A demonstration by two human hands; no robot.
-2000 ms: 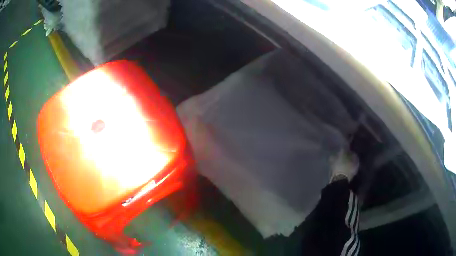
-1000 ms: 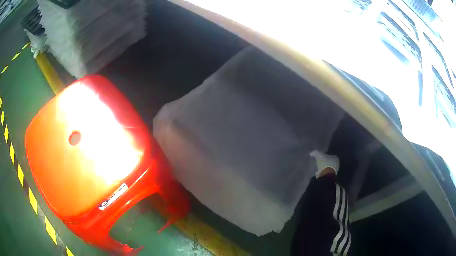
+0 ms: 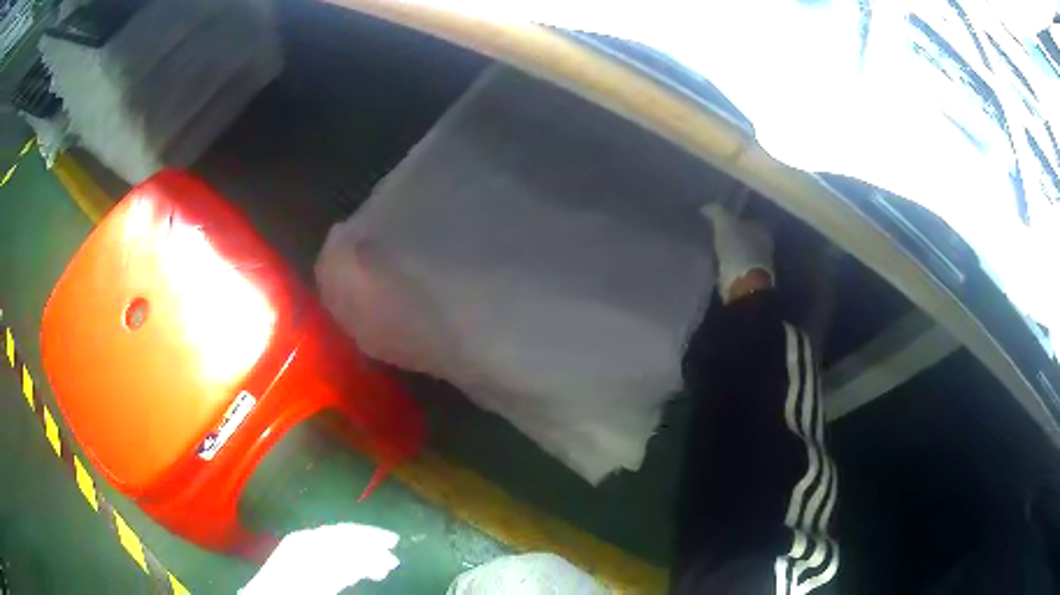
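A large pale cloth-covered stack [image 3: 523, 256] lies under the bench in mid-view, its cloth edge ragged at the lower right. My right hand [image 3: 742, 250], in a white glove under a dark striped sleeve, is at the stack's upper right side; its fingertips reach the edge, but a grip cannot be made out. My left hand [image 3: 323, 563], in an overexposed white glove, is at the bottom edge below the stool, partly cut off, fingers extended, with nothing visible in it. A pale rounded thing [image 3: 525, 576] beside it is cut off and unclear.
A red plastic stool [image 3: 174, 337] stands left of the stack on the green floor. Another pale stack [image 3: 163, 87] is at the upper left. The bench edge [image 3: 744, 157] curves across the upper right, with an overexposed top. Yellow-black floor tape [image 3: 87, 488] runs at the left.
My left hand and the pale rounded thing have come into view at the bottom. My right hand is higher in the picture along the stack's side. The view has shifted, so stool and stack appear further left.
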